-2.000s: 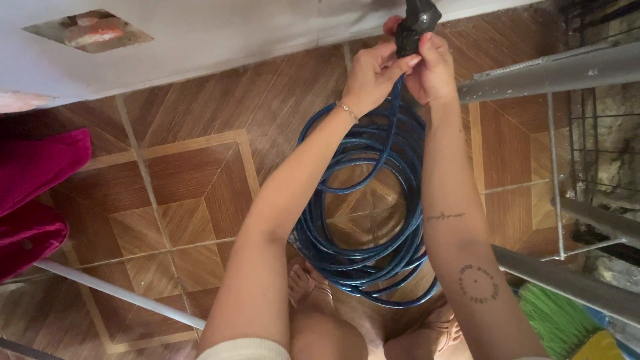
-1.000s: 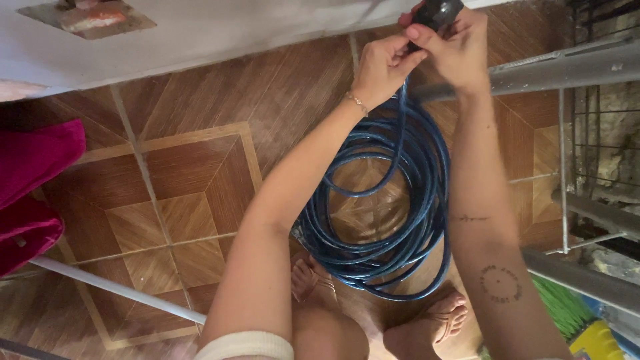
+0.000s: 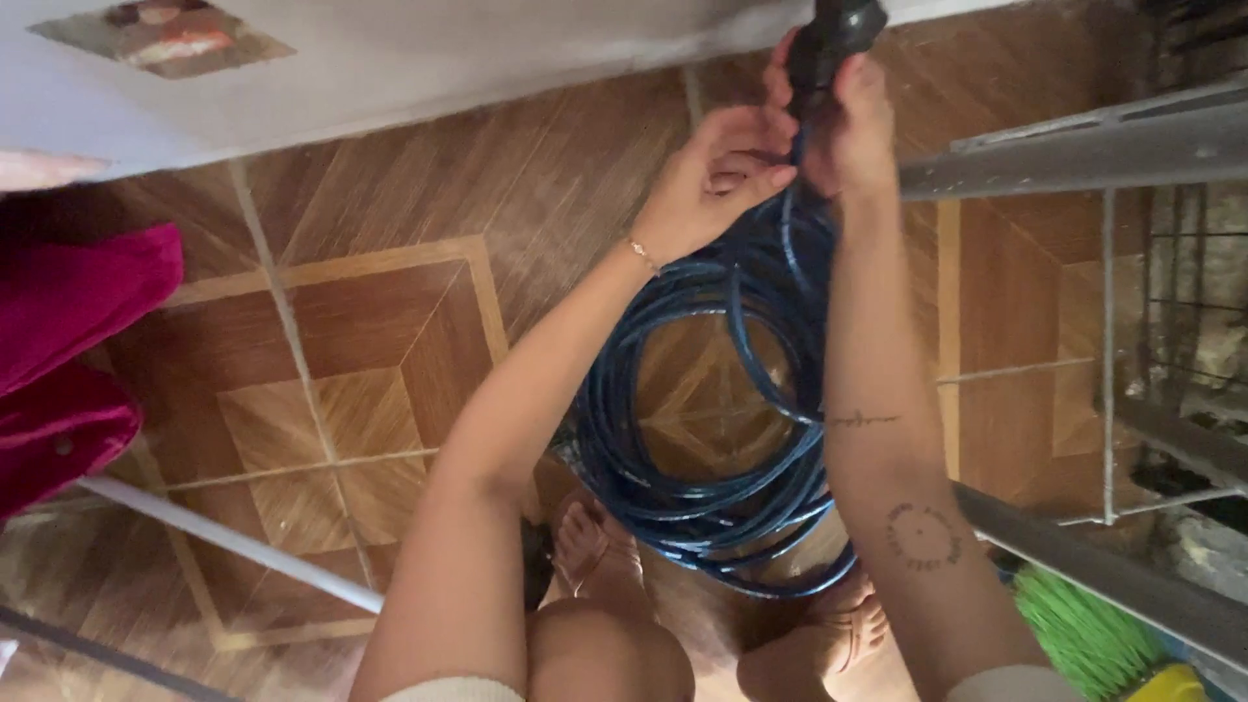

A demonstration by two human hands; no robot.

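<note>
At the top of the head view, my right hand [image 3: 853,122] grips a black plastic fitting [image 3: 829,54], which is blurred, and part of it lies beyond the frame's top edge. Blue hose [image 3: 798,146] runs down from the fitting. My left hand [image 3: 726,175] is just left of the hose, its fingers curled and close to or touching it; whether it holds the hose I cannot tell. Below both hands a coil of the same blue hose [image 3: 609,409] lies on the tiled floor in front of my feet.
A grey metal frame [image 3: 1072,156] stands at the right, by a wire rack [image 3: 1199,302]. A green-bristled broom [image 3: 1082,624] is at the lower right. Magenta cloth [image 3: 78,302] hangs at the left above a pale metal bar [image 3: 234,541]. A white wall [image 3: 409,58] borders the floor.
My left hand has come down off the black fitting to beside the hose just below it. The right hand still has the fitting.
</note>
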